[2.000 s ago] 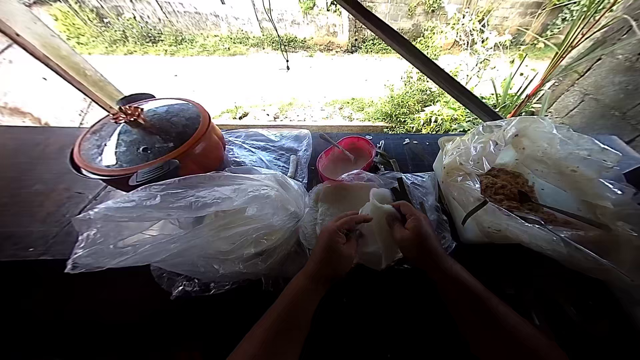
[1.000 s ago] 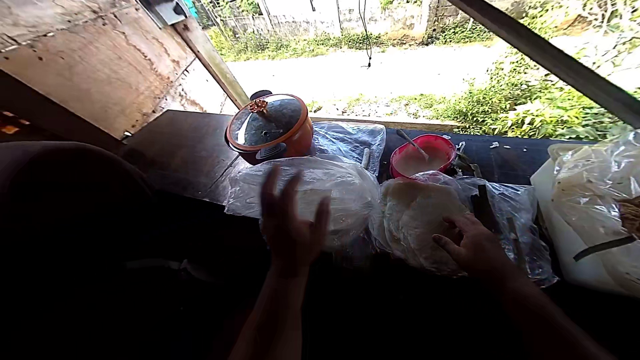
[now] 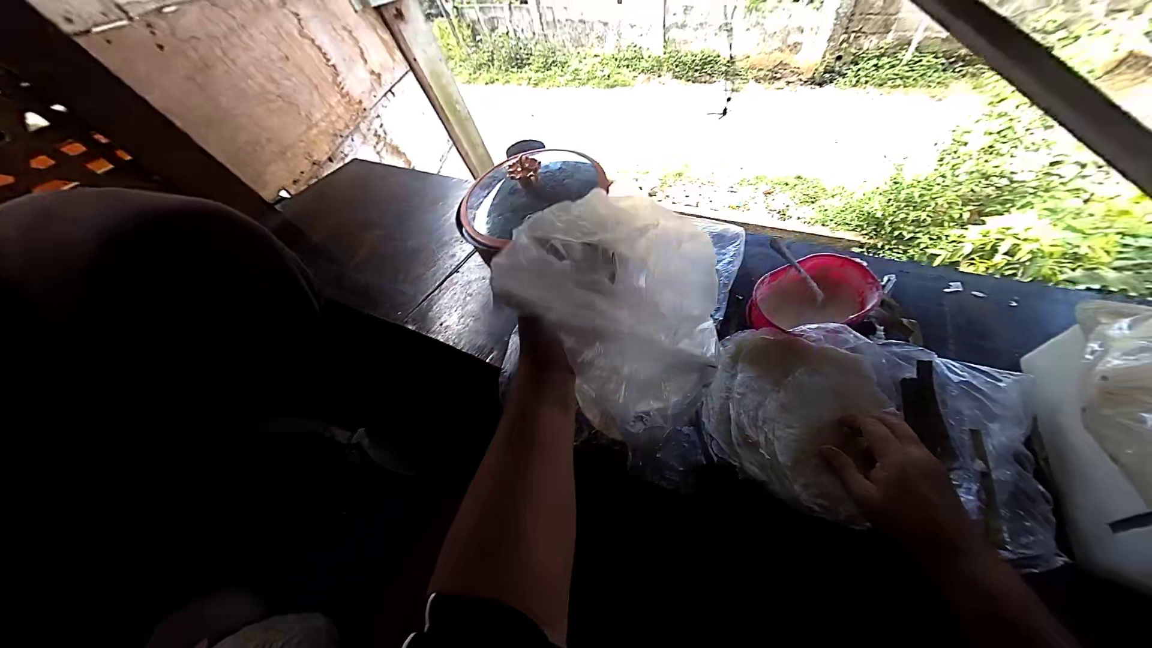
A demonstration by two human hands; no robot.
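My left hand (image 3: 543,337) is raised under and behind a clear plastic bag (image 3: 630,288), mostly covered by it; its fingers are hidden. The bag is lifted in front of a lidded pot. My right hand (image 3: 886,463) rests with bent fingers on the right edge of a stack of thin, pale round wrappers (image 3: 792,405), which lies on clear plastic. Behind the stack stands a red bowl (image 3: 763,301) of pale, thick mixture with a spoon (image 3: 796,268) leaning in it.
The orange pot with a glass lid (image 3: 540,184) stands on the dark table (image 3: 387,225). At the right edge is a white container (image 3: 1071,432) with clear plastic over it. A slanted dark beam (image 3: 1035,81) crosses the upper right. A dark rounded shape, perhaps a person, fills the left.
My left hand has gone from above the plastic bag to beneath it, and the bag is now raised. My right hand stays on the wrapper stack; two seconds ago both hands held a wrapper.
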